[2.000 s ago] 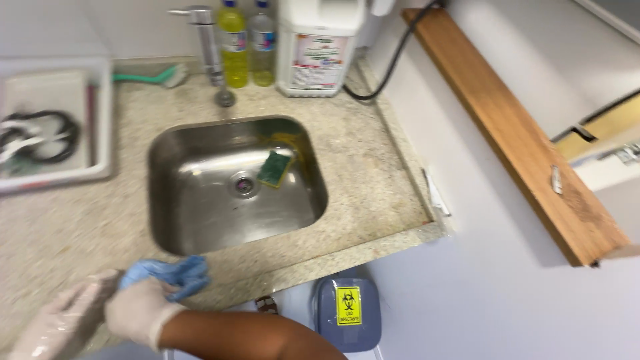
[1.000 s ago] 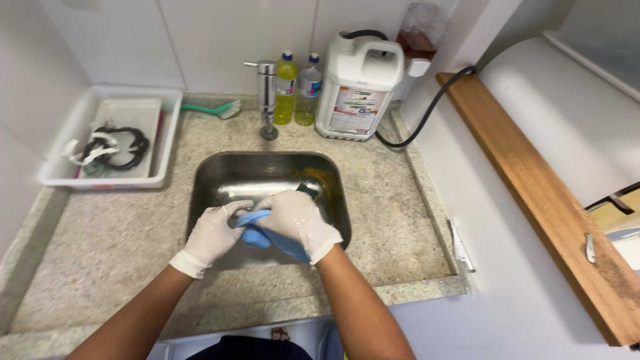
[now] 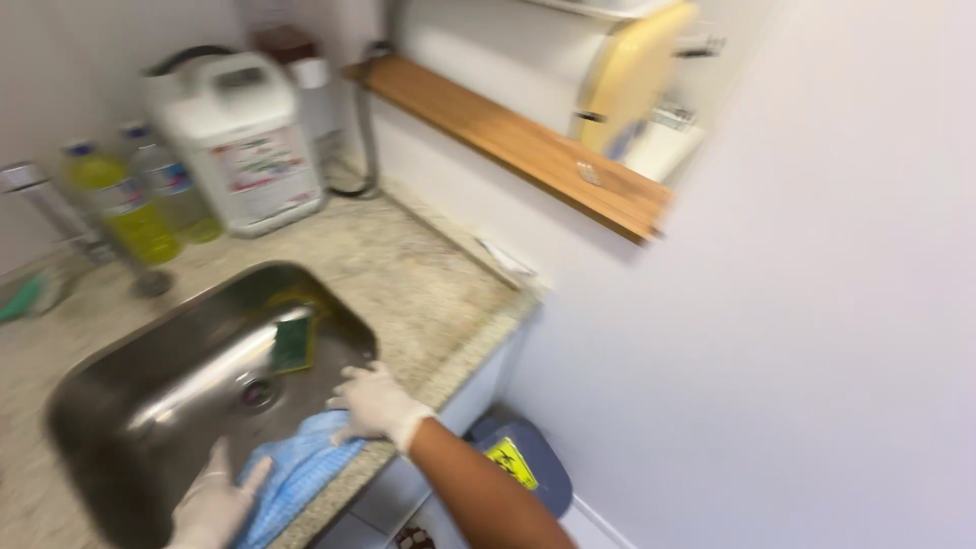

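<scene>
Both my hands wear pale latex gloves. A light blue cleaning cloth [image 3: 301,476] lies spread over the front rim of the stainless steel sink [image 3: 191,381]. My left hand [image 3: 217,496] is at the cloth's left side, thumb and fingers apart, partly cut off by the lower frame edge. At the cloth's upper right end, my right hand [image 3: 377,404] touches it with fingers spread; whether it pinches the fabric is blurred. A green and yellow scrub sponge [image 3: 293,345] rests in the basin beside the drain [image 3: 258,393].
Behind the sink are a faucet [image 3: 57,202], a bottle of yellow liquid [image 3: 133,217], a second bottle [image 3: 179,191] and a white plastic jug [image 3: 240,152]. A green-handled brush [image 3: 30,297] lies left. A wooden shelf [image 3: 518,145] juts from the wall; a lidded bin [image 3: 526,465] stands below.
The blue cloth, bunched between both hands over the basin a second ago, now lies spread on the sink's front rim. My hands have moved apart. The view has swung right.
</scene>
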